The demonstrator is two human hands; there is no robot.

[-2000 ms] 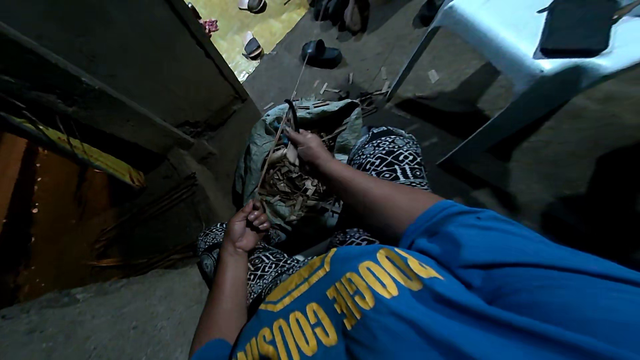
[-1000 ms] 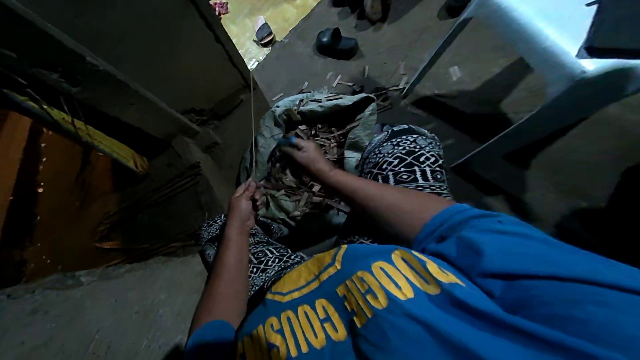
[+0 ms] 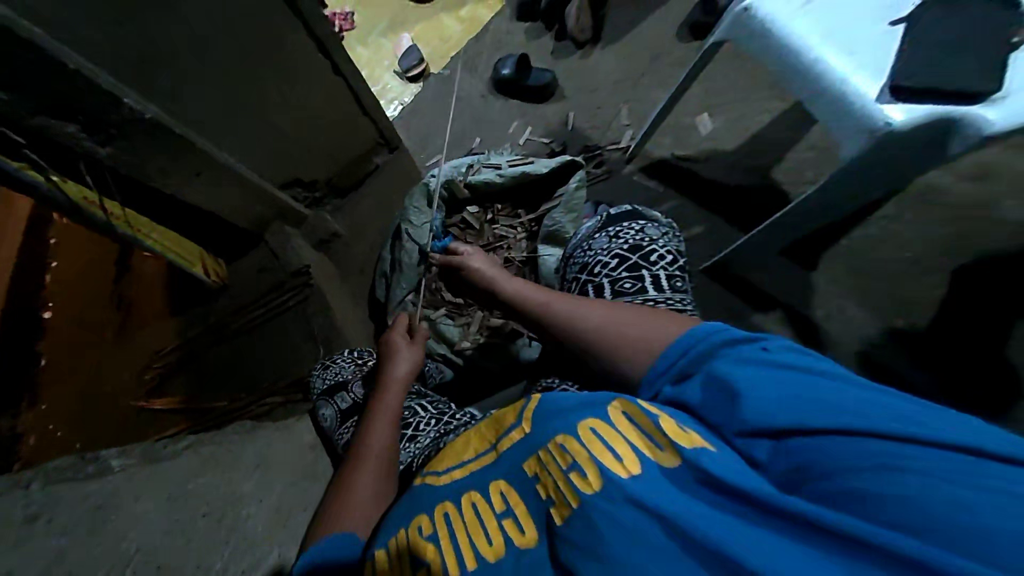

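Observation:
A long thin pale strip [image 3: 445, 152] runs up from my left hand [image 3: 402, 346], whose fingers are closed on its lower end. My right hand [image 3: 472, 266] is farther up, its fingers around a small blue thing [image 3: 442, 240] that lies against the strip; what this blue thing is cannot be told. Both hands are over or beside an open greenish woven sack [image 3: 404, 232] between my knees. Short flat scraps [image 3: 500, 232], apparently wood or bamboo, fill the sack.
A white plastic chair [image 3: 848, 104] at the upper right bears a dark flat object [image 3: 952, 52]. A dark slipper [image 3: 524, 78] lies beyond the sack, with scraps scattered on the floor. A wall [image 3: 216, 88] and a yellow-edged board [image 3: 120, 220] are at the left.
The strip leaned to the right two seconds ago, with a dark curved piece near my right hand; now it stands closer to upright in view. My right hand has shifted toward the strip since one second ago.

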